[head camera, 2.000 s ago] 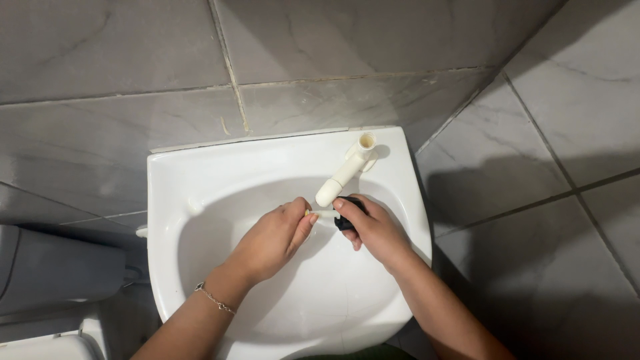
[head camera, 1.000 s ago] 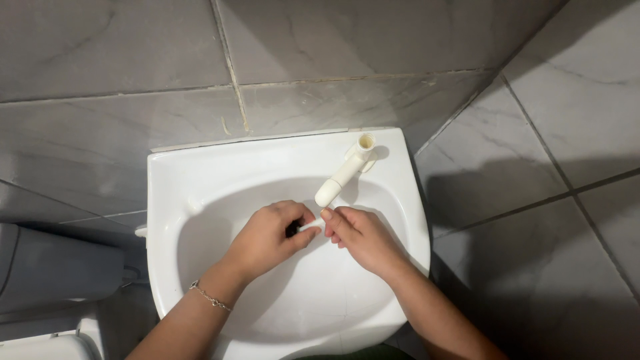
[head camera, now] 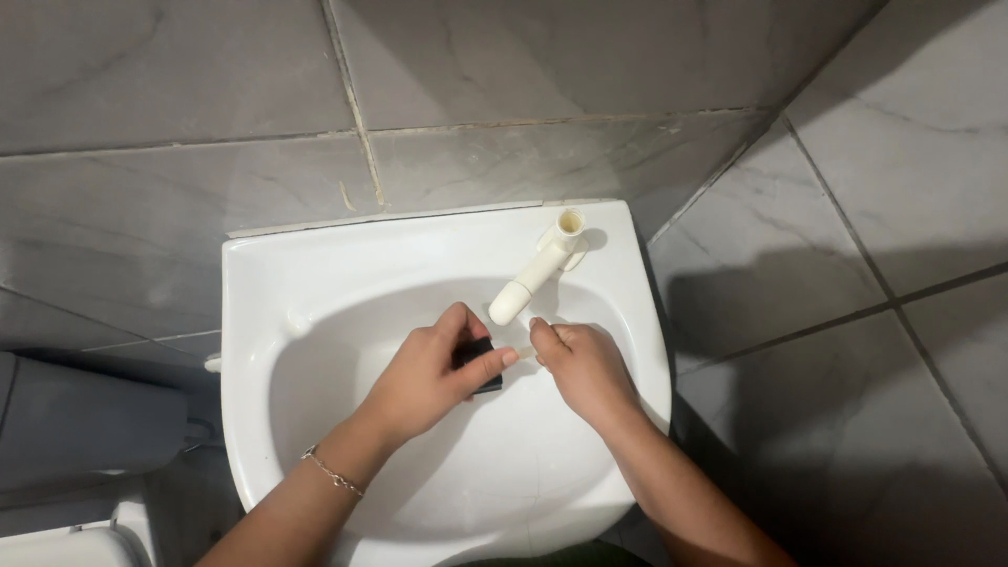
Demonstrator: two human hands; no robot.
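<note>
Over the basin of a white ceramic sink (head camera: 441, 465), my left hand (head camera: 441, 370) grips a small black object (head camera: 490, 383), partly hidden by the fingers. A short pale, translucent piece (head camera: 526, 353) spans the gap between my left thumb tip and the fingertips of my right hand (head camera: 583, 366). My right fingers are closed on its other end. Just above both hands is the spout of a cream plastic faucet (head camera: 539, 272), whose top is an open round socket with no handle on it.
Grey marbled wall tiles (head camera: 488, 165) rise behind the sink's back edge, and more tiles (head camera: 850, 236) lie to the right. A grey toilet tank (head camera: 87, 417) and part of a white toilet (head camera: 71, 547) stand at the lower left.
The black object, in my right hand two seconds ago, is now in my left hand. My hands have drawn slightly apart since one second ago, showing the pale piece between them.
</note>
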